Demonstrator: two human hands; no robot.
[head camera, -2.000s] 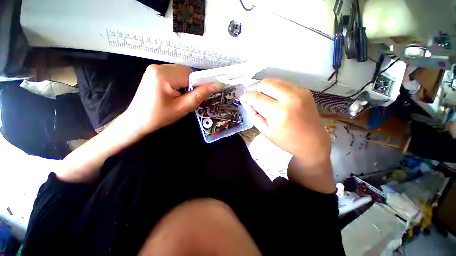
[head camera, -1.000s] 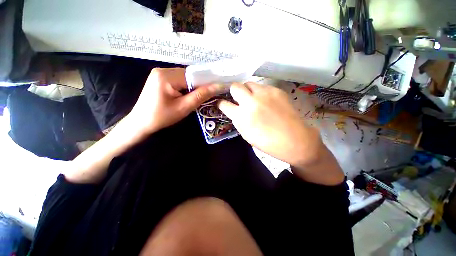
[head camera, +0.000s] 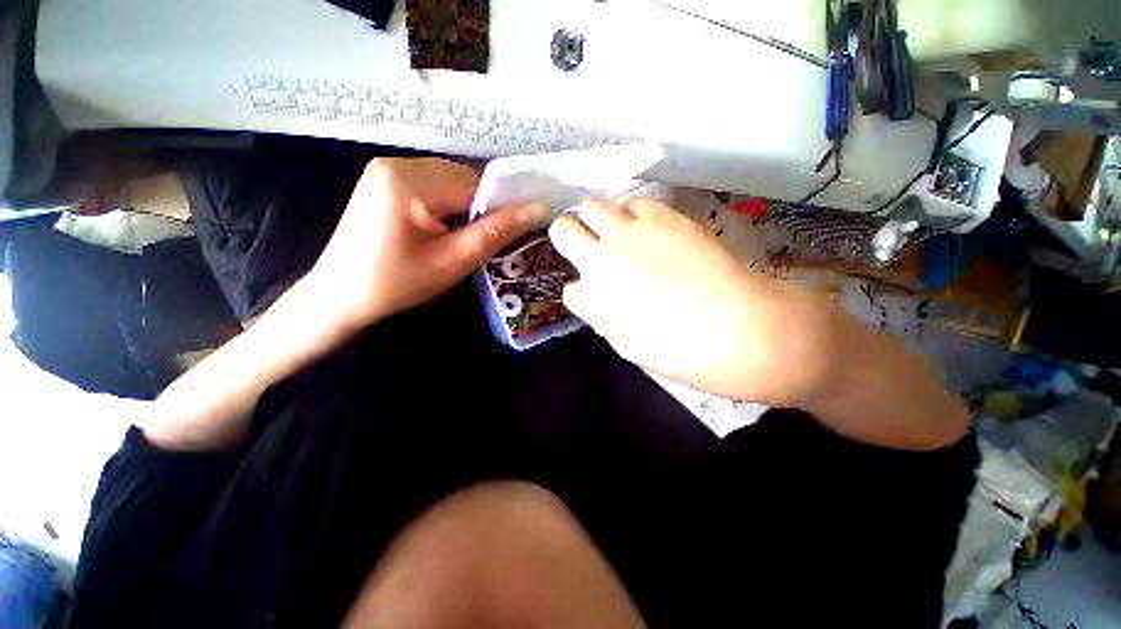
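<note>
The clear plastic parts box is held over my lap with its lid up against the table edge. It is full of small metal pieces, with two pale round ones at its left side. My left hand grips the box's left side and lid with thumb and fingers. My right hand covers the box's right part, its fingers down among the metal pieces. Whether it pinches a piece is hidden.
The white machine table has a printed ruler along its front edge. A patterned brocade piece and a round metal part lie on it. Shears and blue-handled snips lie right, near an open white tray. Scraps cover the floor.
My right hand has moved from the box's right rim into the box, and its forearm has swung out to the right. A second pale round piece now shows. My left hand stays on the box.
</note>
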